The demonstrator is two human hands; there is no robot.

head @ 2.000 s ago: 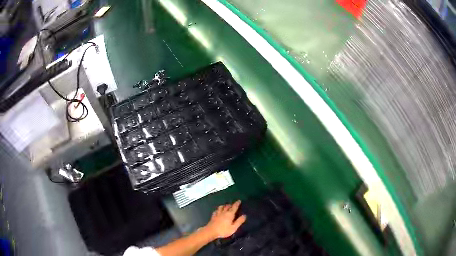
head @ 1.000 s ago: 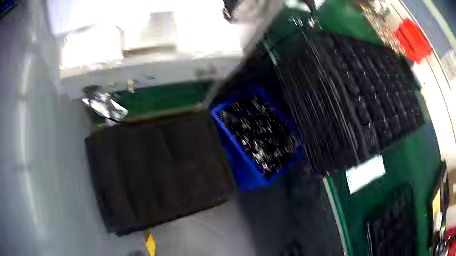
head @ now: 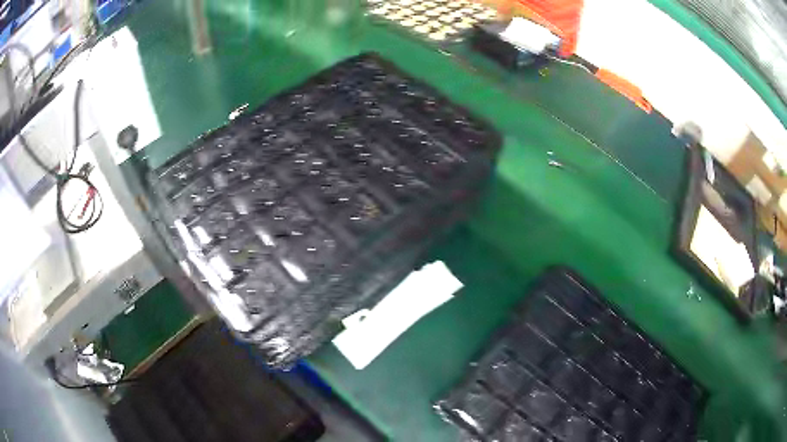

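Note:
No hand is in view. A tall stack of black blister trays [head: 336,173] stands on the green bench, with a grid of pockets on its top face and glare on its left edge. A white adhesive sheet [head: 399,315] lies on the bench beside the stack, on its near right side. A black blister tray [head: 578,371] lies at the lower right, cut off by the bottom edge. The picture is blurred, so the pocket contents cannot be told.
A white benchtop machine [head: 95,250] with a black cable is at the left. Dark trays [head: 211,388] lie low beside it. A shallow dark tray with papers [head: 720,246] is at the right. A panel of pale round pieces [head: 436,17] and orange material [head: 548,19] are at the far side.
The view has swung down to the floor trays and blue crate, then back up to the bench. The hand seen two seconds ago is out of view. Far-side items now show.

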